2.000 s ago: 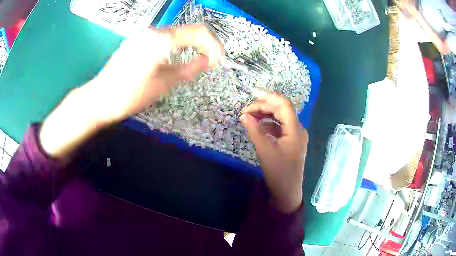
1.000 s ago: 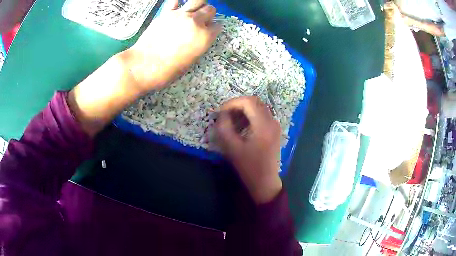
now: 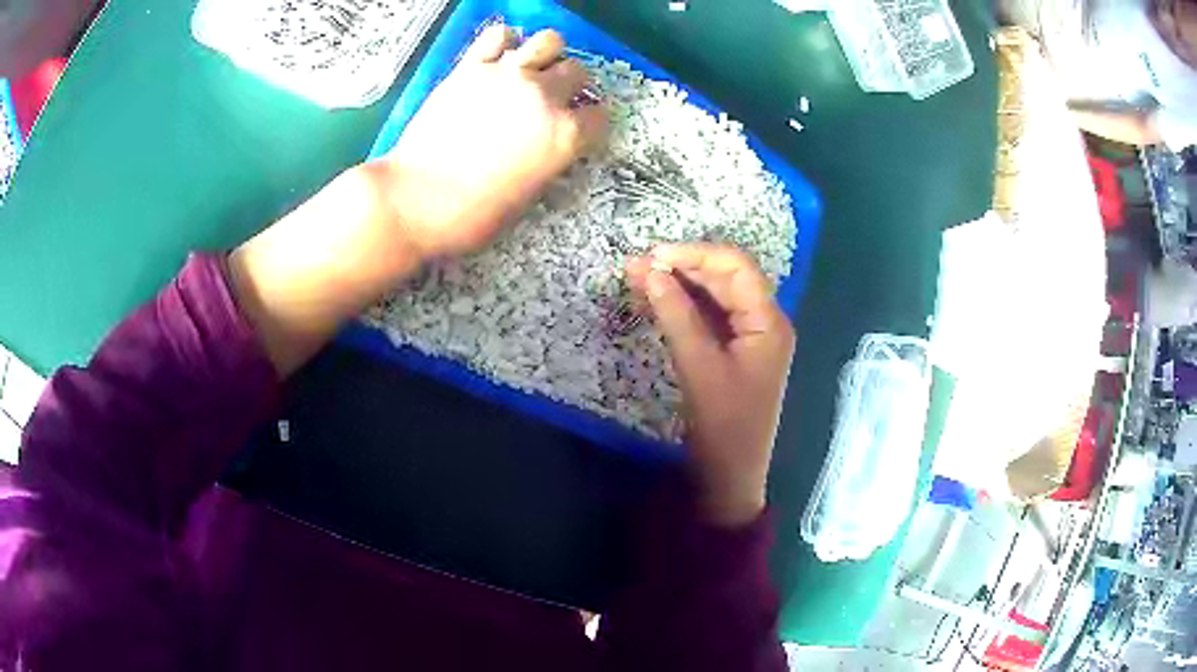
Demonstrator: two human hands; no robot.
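The blue tray (image 3: 810, 243) in front of me is filled with small white sleeves (image 3: 505, 328). Thin metal pins (image 3: 650, 184) lie on top of them near the middle. My left hand (image 3: 505, 138) is over the tray's upper left part, back of the hand up, fingers curled at some pins near the far left corner; whether it grips any is unclear. My right hand (image 3: 722, 322) is over the right part of the tray, thumb and index finger pinched together on a small white sleeve (image 3: 660, 268).
A clear tub of pins (image 3: 328, 46) stands beyond the tray's left side. A clear hinged box (image 3: 906, 46) is at the far right, clear lids (image 3: 869, 446) at the right. Stray white pieces lie on the green table (image 3: 131, 197). Another person's arm (image 3: 1116, 125) shows at top right.
My left hand has shifted slightly right and nearer since a second ago. My right hand has moved right and a little up, and its thumb and index finger now pinch a white sleeve.
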